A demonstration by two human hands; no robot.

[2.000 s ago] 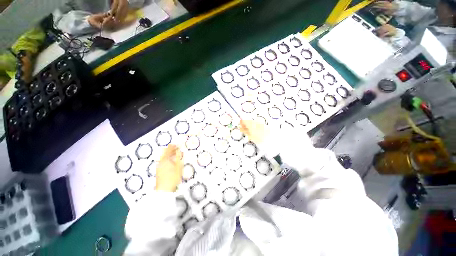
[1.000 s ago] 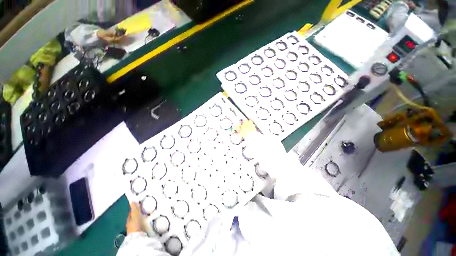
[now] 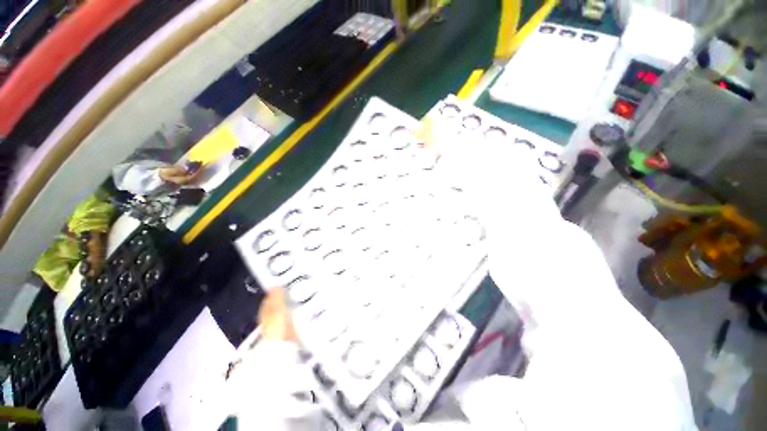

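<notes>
A white foam tray with rows of black rings is lifted and tilted over another ring tray beneath it. My left hand grips its left edge. My right hand is at its far right edge, blurred and pale against the tray, with the white sleeve beside it. A further ring tray lies beyond, partly hidden by the lifted tray and my right sleeve.
Black blister trays stand at the left. The machine's amber head and pale worktable are at the right, below the control box. A white tray with few rings lies far right. Another person's hand works across the belt.
The near ring tray has been raised off the tray below and moved forward. My left hand has moved up and right with its edge. My right hand has moved forward. The view has shifted.
</notes>
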